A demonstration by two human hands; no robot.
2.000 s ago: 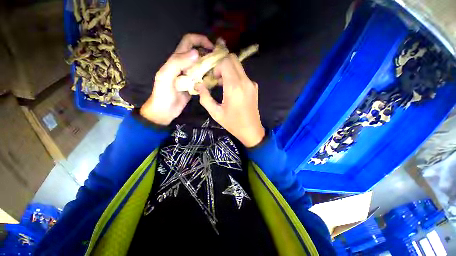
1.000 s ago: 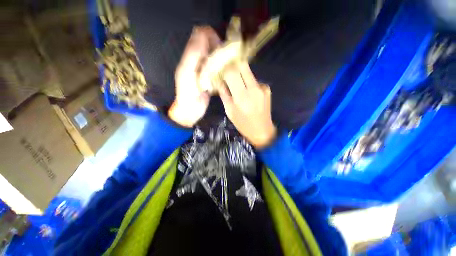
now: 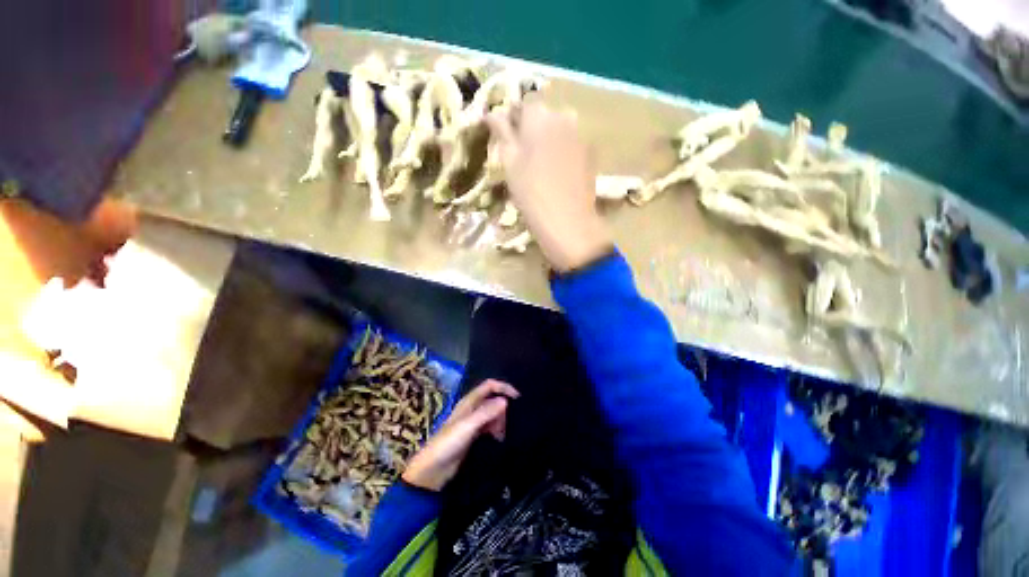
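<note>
My right hand (image 3: pixel 547 169) reaches onto the narrow tan table. Its fingertips are at the right end of a row of joined leg pairs (image 3: pixel 367 135), tan with some dark tops. The fingers overlap the tan legs there, so whether they grip one is unclear. My left hand (image 3: pixel 465 434) is low over the lap, beside the left bin, with nothing visible in it and its fingers apart. More tan legs and leg pairs (image 3: pixel 779 209) lie in a loose pile to the right of my right hand.
A tool (image 3: pixel 265 68) with a dark handle lies at the table's left end. Green surface (image 3: pixel 632 51) runs behind the table. Blue bin of tan limbs (image 3: pixel 451 370) is below left; blue bin with black-and-tan pieces (image 3: pixel 762 434) below right. Dark pieces (image 3: pixel 968 265) lie far right. Cartons (image 3: pixel 186 316) stand left.
The view has swung up to the table. The hands, earlier together around tan legs over the lap, are apart: the right is forward on the table, the left stays low and empty.
</note>
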